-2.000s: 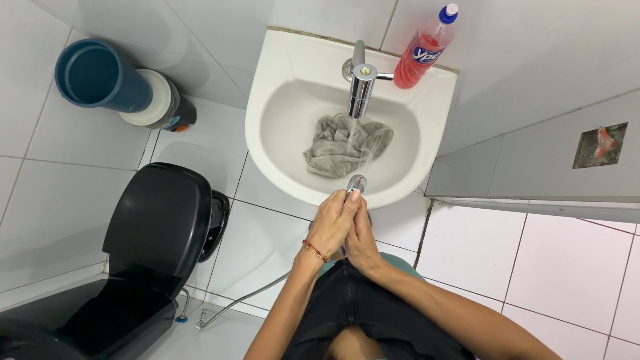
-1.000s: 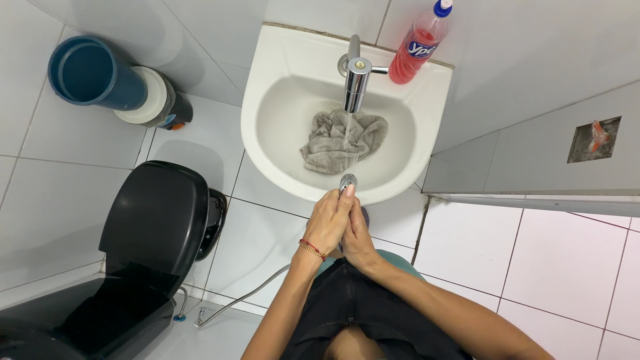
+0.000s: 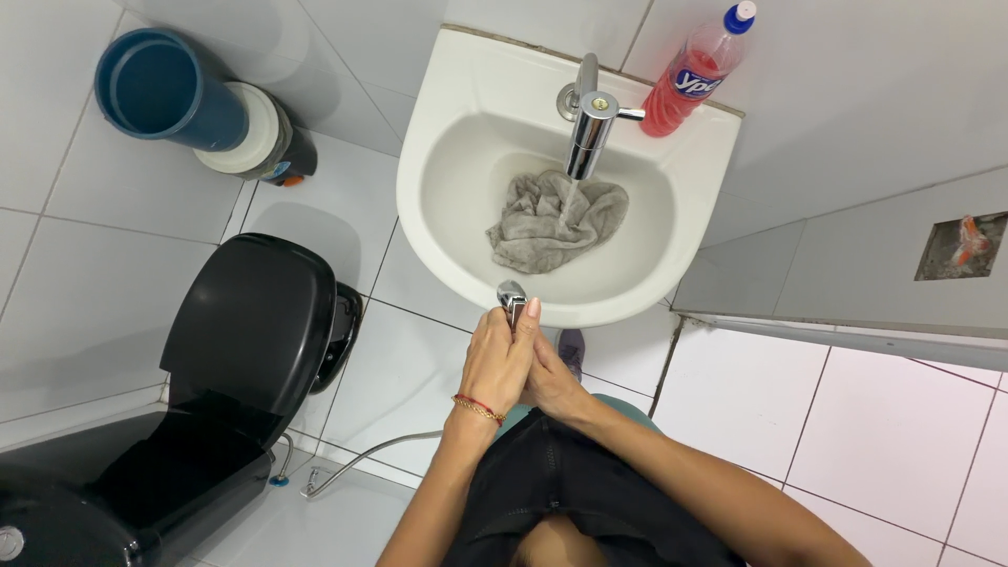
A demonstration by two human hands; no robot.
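Observation:
My left hand (image 3: 496, 354) is closed around the handle of a chrome hand sprayer (image 3: 512, 295), its thumb along the top, at the sink's front rim. My right hand (image 3: 555, 382) presses against the left from the right side; its fingers are largely hidden, so its own hold is unclear. The wall-side chrome faucet (image 3: 591, 134) pours water onto a crumpled wet grey cloth (image 3: 543, 224) in the white sink (image 3: 441, 197). No spray shows from the sprayer.
A bottle of pink-red liquid (image 3: 693, 79) stands at the sink's back right corner. On the left are a black toilet (image 3: 252, 315) and a blue bucket (image 3: 165, 94) on a white-lidded container (image 3: 244, 134). A metal hose (image 3: 370, 453) runs low behind my left arm.
Two seconds ago a spray from the hand sprayer reached toward the cloth; now none shows. The sprayer head has moved left along the sink's front rim, still held.

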